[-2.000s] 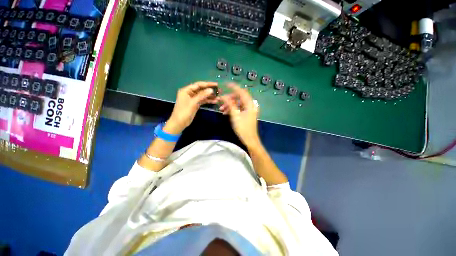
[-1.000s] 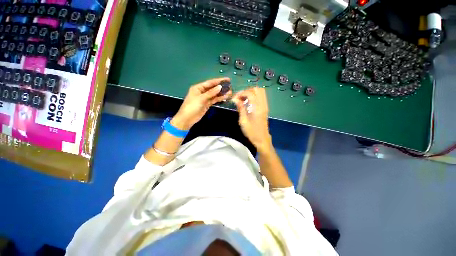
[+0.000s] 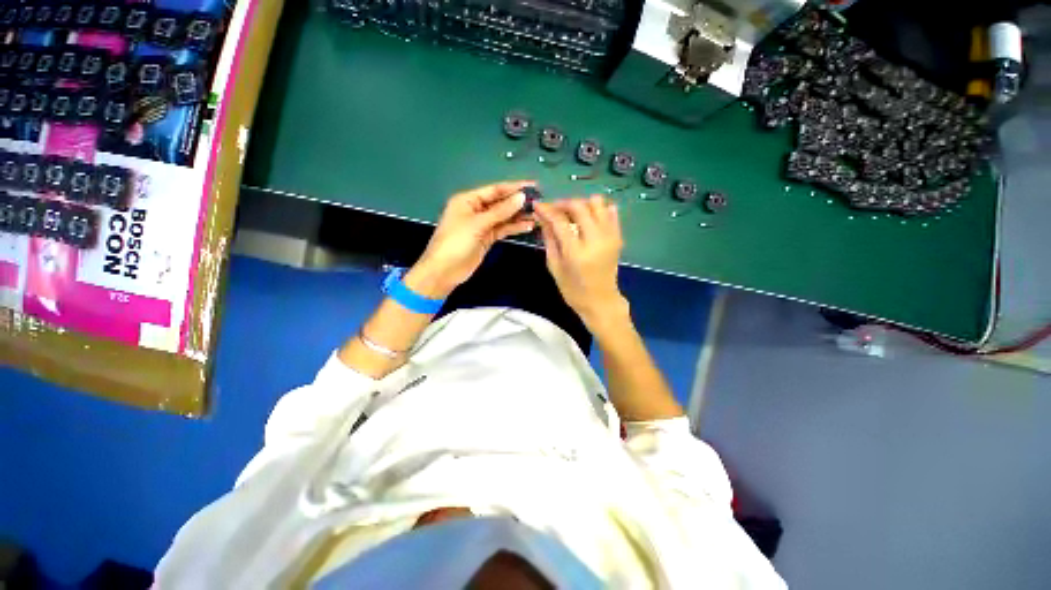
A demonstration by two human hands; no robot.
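Note:
My left hand (image 3: 473,231), with a blue wristband, pinches a small dark module (image 3: 531,198) between thumb and fingertips above the bench's near edge. My right hand (image 3: 582,248) is beside it, its fingertips meeting at the module's right side; whether they hold a small part cannot be told. Several small dark round housings (image 3: 588,151) with thin wires lie spaced in a slanting row on the green mat (image 3: 380,138), beyond my hands.
A printed carton (image 3: 150,242) with rows of dark modules (image 3: 81,180) stands at the left. Shiny ribbed trays (image 3: 496,32) lie at the far side. A silver-white box (image 3: 680,52) stands right of them. Piled modules (image 3: 876,127) lie farther right, near a white-capped bottle (image 3: 1006,52).
My hands have come together around the module, the right fingertips now touching its side. The view has shifted slightly. The row of housings looks the same.

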